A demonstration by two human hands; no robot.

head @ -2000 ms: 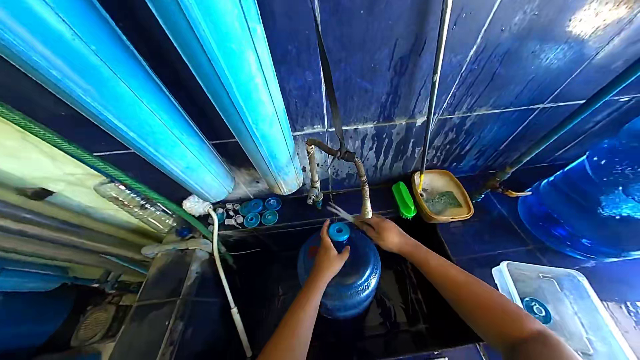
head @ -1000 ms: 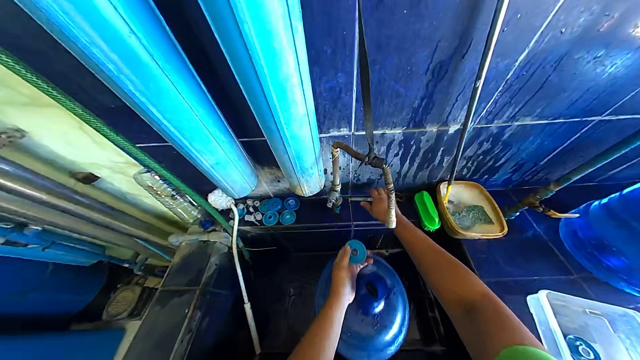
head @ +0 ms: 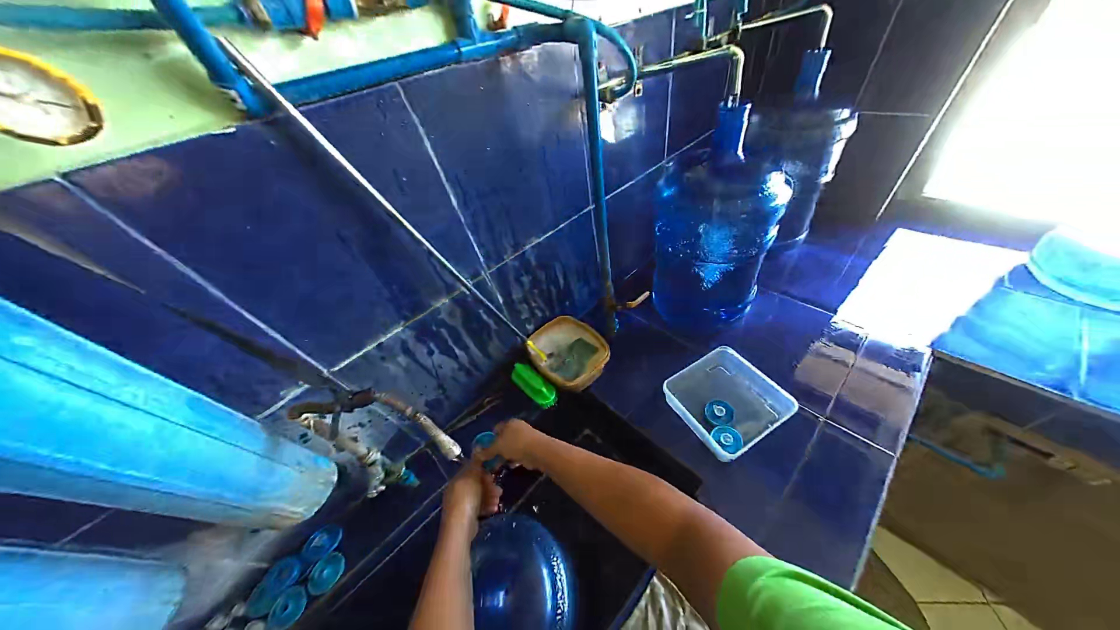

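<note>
Below the spout of the bent tap pipe [head: 429, 433], my two hands meet above a blue water jug [head: 516, 573] that stands in the dark sink [head: 630, 464]. My right hand [head: 516, 444] holds a round blue cap [head: 486, 444] between its fingers. Just beneath it is my left hand [head: 472, 492], close to the jug's top; whether it also grips the cap or something else is hidden. Several loose blue caps [head: 302, 573] lie on the ledge at lower left. Two more sit in a clear plastic box [head: 731, 402] on the tiled counter.
Behind the sink are a green scrub brush [head: 534, 386] and a tan basin [head: 569, 353] with a scouring pad. Large blue jugs [head: 717, 245] stand under filling pipes at the back. Light-blue cylinders [head: 131, 420] reach in from the left, near the tap.
The view has swung far to the right. My right hand, at the tap pipe one second ago, is now beside my left hand. The cap was in my left hand then.
</note>
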